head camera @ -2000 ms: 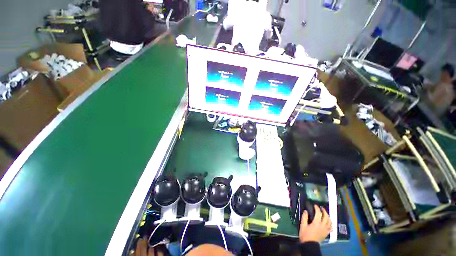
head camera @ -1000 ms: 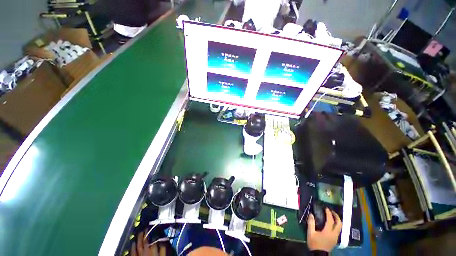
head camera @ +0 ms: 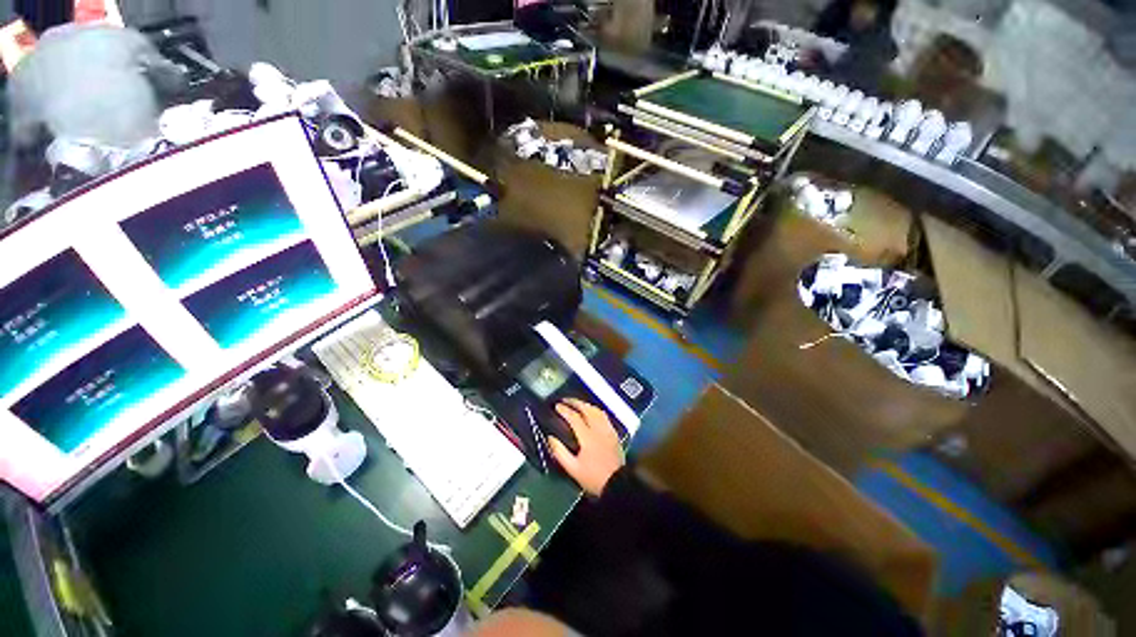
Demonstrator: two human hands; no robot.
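Observation:
My right hand [head camera: 593, 446] rests on the black mouse [head camera: 559, 429] on a dark pad, right of the white keyboard [head camera: 430, 429]. My left hand is not in view. A security camera [head camera: 299, 417] with a black ball head and white body stands left of the keyboard, its white cable running toward the front edge. Another black camera head [head camera: 417, 587] shows at the bottom edge, with part of one more beside it. The monitor [head camera: 187, 299] shows four blue-green windows.
A black box-like machine [head camera: 488, 299] with a white label strip [head camera: 586, 376] stands right of the keyboard. A yellow tape roll [head camera: 390, 357] lies on the keyboard. Yellow tape [head camera: 505, 562] marks the bench edge. Cartons of cameras [head camera: 891, 324] and a shelf rack [head camera: 679, 187] stand at the right.
The view has swung to the right, bringing in the rack and more cartons. The conveyor, most of the camera row and my left hand have left the picture. My right hand is still on the mouse.

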